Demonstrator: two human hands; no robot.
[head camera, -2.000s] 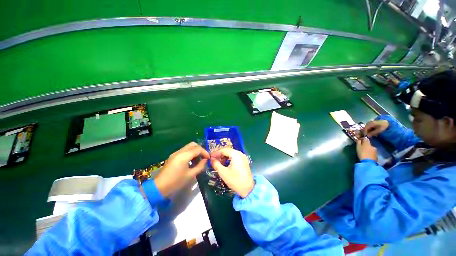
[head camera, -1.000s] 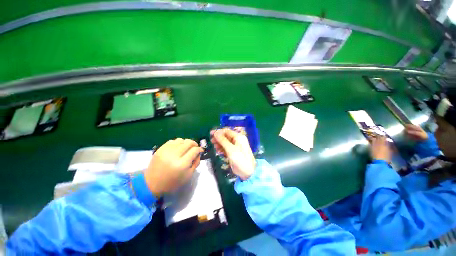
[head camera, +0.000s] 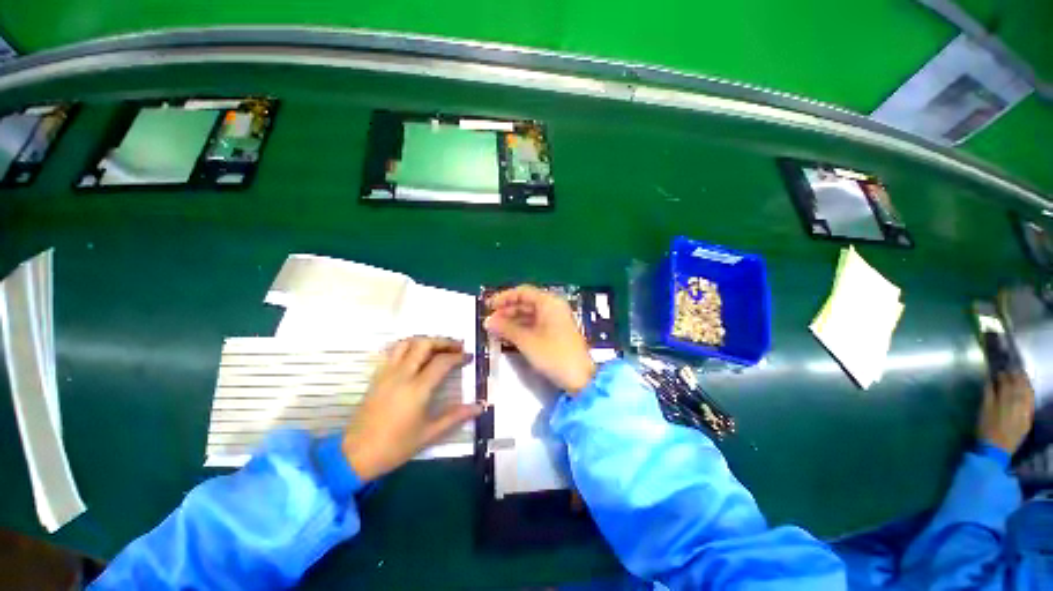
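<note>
An open tablet unit (head camera: 525, 468) lies upright in front of me, its white panel showing and its electronics end at the top, partly under my right hand. My right hand (head camera: 540, 335) is over that end, thumb and fingertips close together at the upper left edge; whether they hold a small part is too small to tell. My left hand (head camera: 404, 404) lies over a lined adhesive strip sheet (head camera: 283, 387), thumb and index finger apart at the tablet's left edge, with nothing visible between them. Greyish-white backing sheets (head camera: 341, 289) overlap the lined sheet.
A blue bin (head camera: 751, 312) with small tan components (head camera: 697, 314) stands right of the tablet, dark leaded parts (head camera: 691, 398) below it. Pale yellow sheets (head camera: 858, 318) lie farther right, long paper strips (head camera: 35, 393) far left. Open tablets (head camera: 450, 162) line the far side. Another person's hand (head camera: 1008, 410) is at right.
The view has turned left and down. My hands have moved from beside the blue bin to the tablet and lined sheet. My left thumb and index finger are now spread.
</note>
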